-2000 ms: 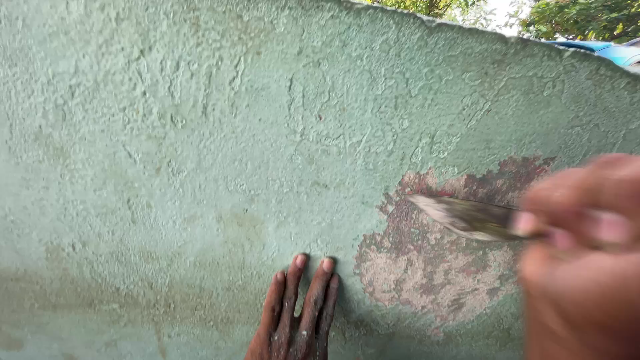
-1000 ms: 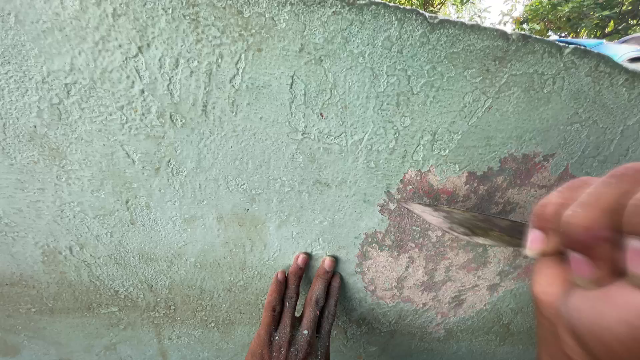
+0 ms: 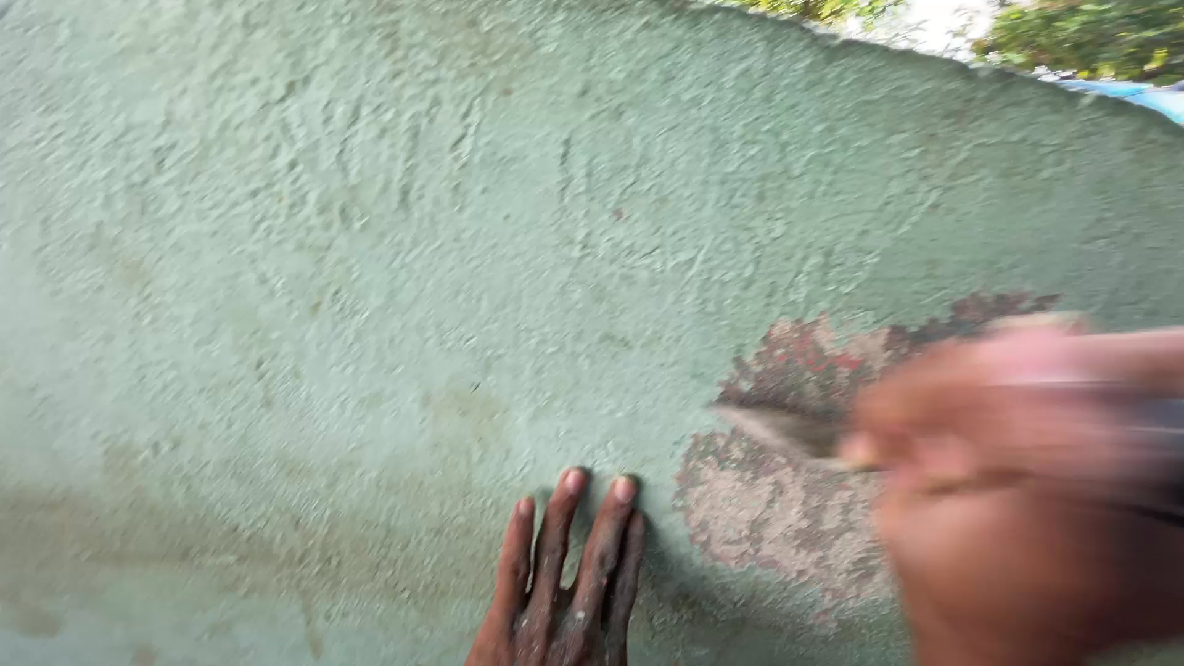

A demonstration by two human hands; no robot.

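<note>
A wall with rough green paint (image 3: 370,277) fills most of the head view. My left hand (image 3: 573,573) lies against its lower middle, fingers spread a little and pointing up, with pale dust on the skin. To the right is a bare patch (image 3: 786,518) with a ragged edge, where pinkish-grey and red layers show. My right hand (image 3: 999,453), blurred, is closed around a pointed metal blade (image 3: 786,430), which looks like a knife or scraper. The blade's tip is at the left edge of the patch. The tool's handle is mostly hidden by the hand.
The wall's uneven top edge (image 3: 971,67) slopes down to the right. Beyond it are leafy branches (image 3: 1091,37) and a light blue object (image 3: 1128,91) that I cannot make out. A brownish stained band (image 3: 185,527) runs along the lower left of the wall.
My right hand has turned and covers more of the tool and the patch than a second ago. My left hand has kept its place on the wall.
</note>
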